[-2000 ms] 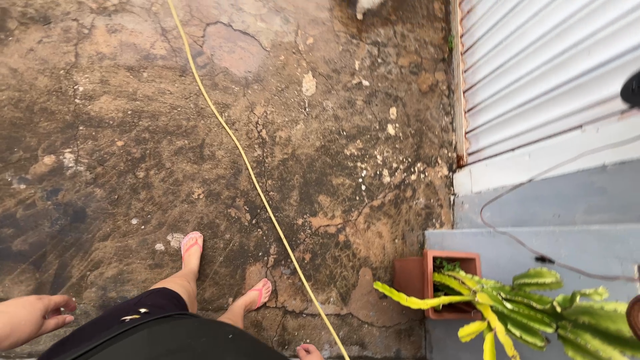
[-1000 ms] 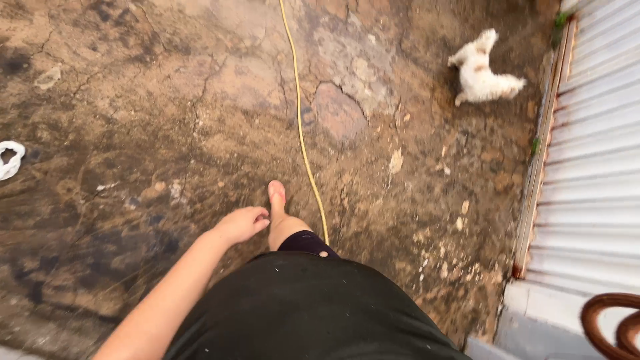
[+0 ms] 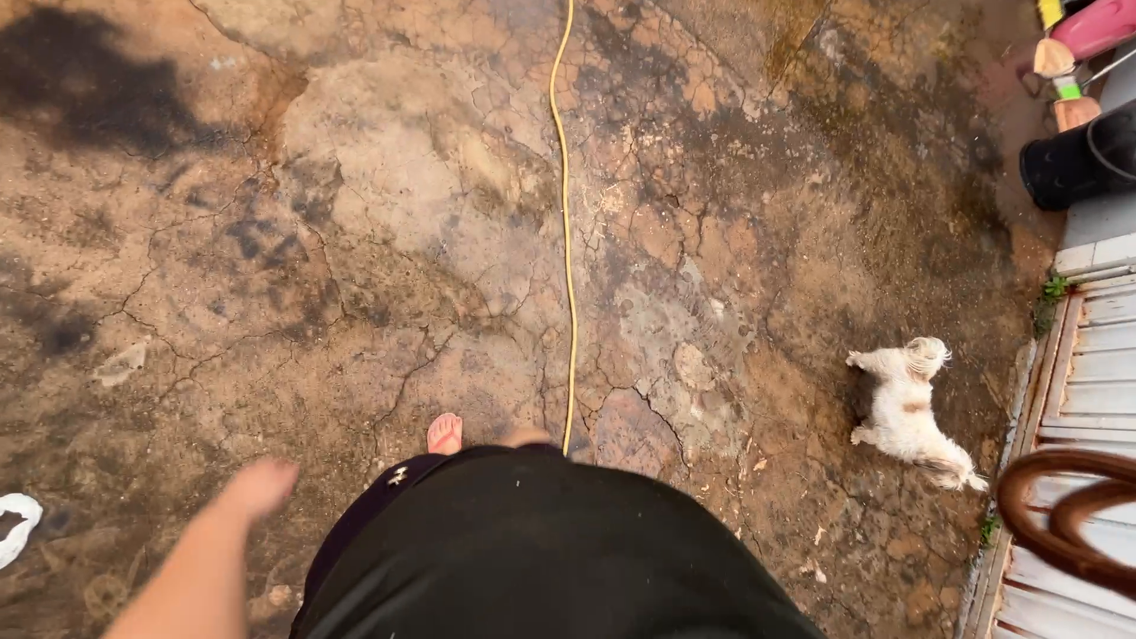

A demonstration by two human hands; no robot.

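Observation:
My left hand (image 3: 264,488) swings at the left of my body above the cracked concrete ground, blurred by motion; no object shows in it, and its fingers are too smeared to read. My right hand is out of the picture. A yellow hose (image 3: 568,231) runs along the ground from the top edge down to my black shirt (image 3: 550,550). One foot in a pink flip-flop (image 3: 445,433) shows past the shirt, left of the hose.
A white dog with brown patches (image 3: 910,413) stands at the right, near a rusty-edged corrugated metal panel (image 3: 1096,382). A brown curled metal piece (image 3: 1065,506) juts in at the right edge. Up right is a black bucket (image 3: 1065,169). A white object (image 3: 22,524) lies far left.
The view has moved forward along the hose. The potted cactus seen two seconds ago is out of view, and the black bucket has come into view. The dog has turned.

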